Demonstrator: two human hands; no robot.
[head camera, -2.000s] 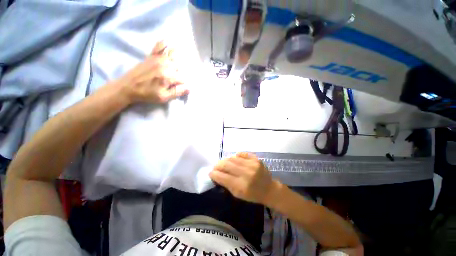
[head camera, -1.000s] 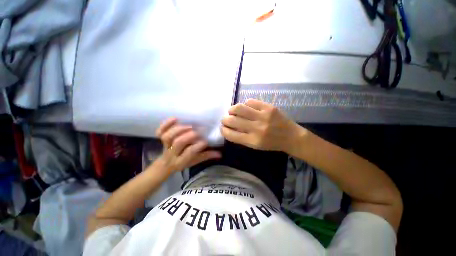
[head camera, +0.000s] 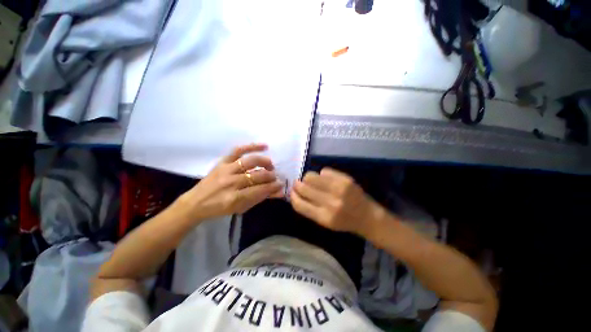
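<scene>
A light grey panel (head camera: 214, 84) lies on the machine table, and its near end hangs over the front edge. A thin dark seam edge (head camera: 312, 123) runs down its right side. My left hand (head camera: 246, 181), with rings on it, holds the panel's near edge close to the right corner. My right hand (head camera: 330, 198) pinches that corner at the seam edge, close beside the left fingers. The fingertips partly hide the corner.
Black-handled scissors (head camera: 464, 97) lie to the right, with a dark tangle (head camera: 450, 26) behind. A small orange item (head camera: 340, 51) lies right of the panel. A ruler (head camera: 389, 131) runs along the front edge. Crumpled grey pieces (head camera: 84, 58) lie at left. Grey cloth (head camera: 68, 279) hangs below.
The view has tilted down, away from the machine head. My left hand has come from the panel's middle to its near corner, beside my right hand. The panel now lies flatter.
</scene>
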